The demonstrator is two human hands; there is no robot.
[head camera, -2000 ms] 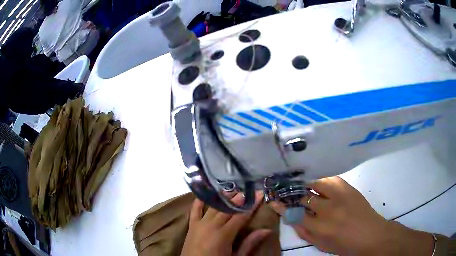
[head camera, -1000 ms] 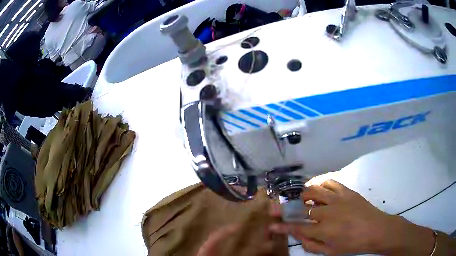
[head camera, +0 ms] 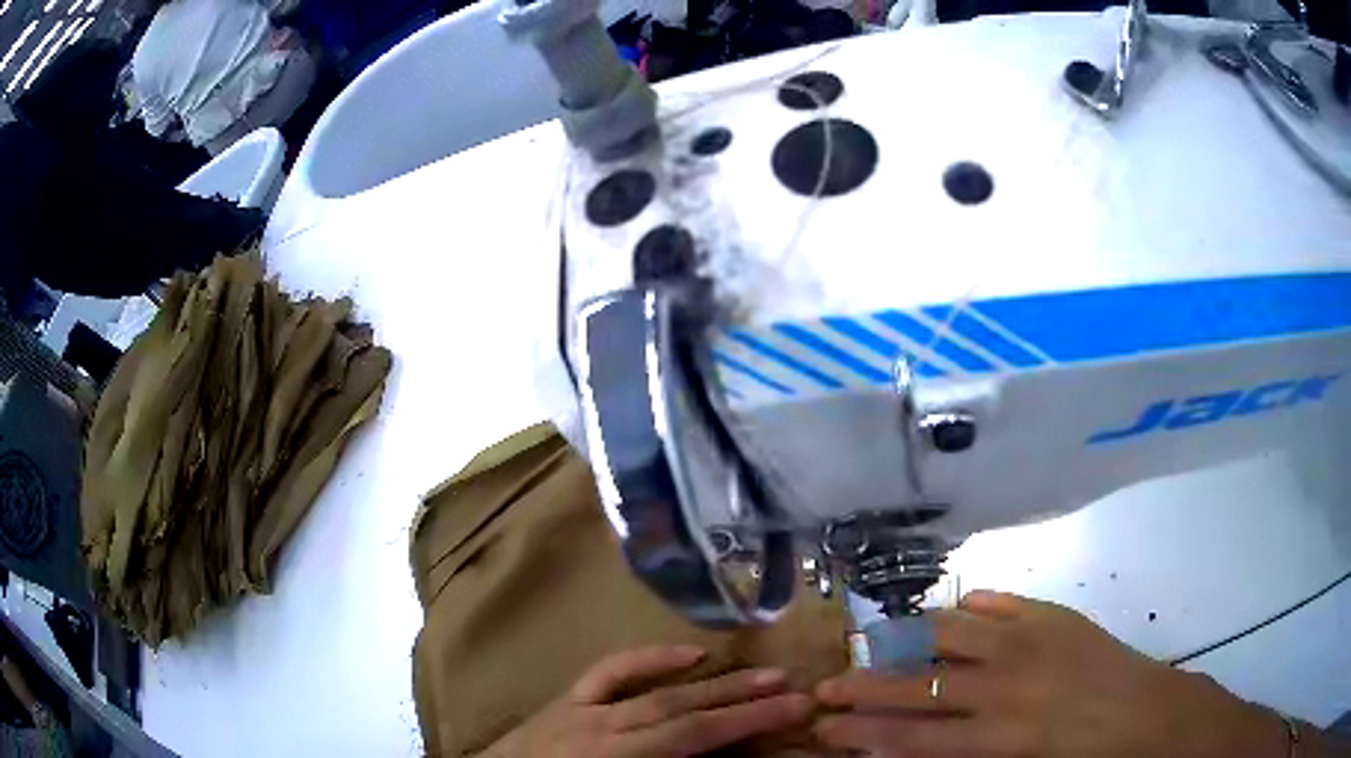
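A brown cloth piece (head camera: 511, 592) lies flat on the white table, left of and under the needle end of the white sewing machine head (head camera: 919, 267). My left hand (head camera: 667, 708) lies flat on the cloth's lower part, fingers pointing right. My right hand (head camera: 1008, 681) is just right of the cloth, its fingertips at the cloth's right edge beside the grey-white block (head camera: 898, 643), near my left fingertips. The chrome guard (head camera: 637, 444) hides the needle and presser foot. The round tension discs (head camera: 896, 570) sit above the block.
A fanned bundle of brown cut pieces (head camera: 222, 444) lies on the table (head camera: 334, 578) at left. A dark grey unit (head camera: 37, 481) stands at the far left edge. A white trough (head camera: 422, 96) is behind. A person in white clothing (head camera: 208, 67) is at the top left.
My left hand has moved from by the needle to flat on the lower cloth. My right hand has shifted slightly lower. The cloth lies flatter and shows more fully. The view has shifted.
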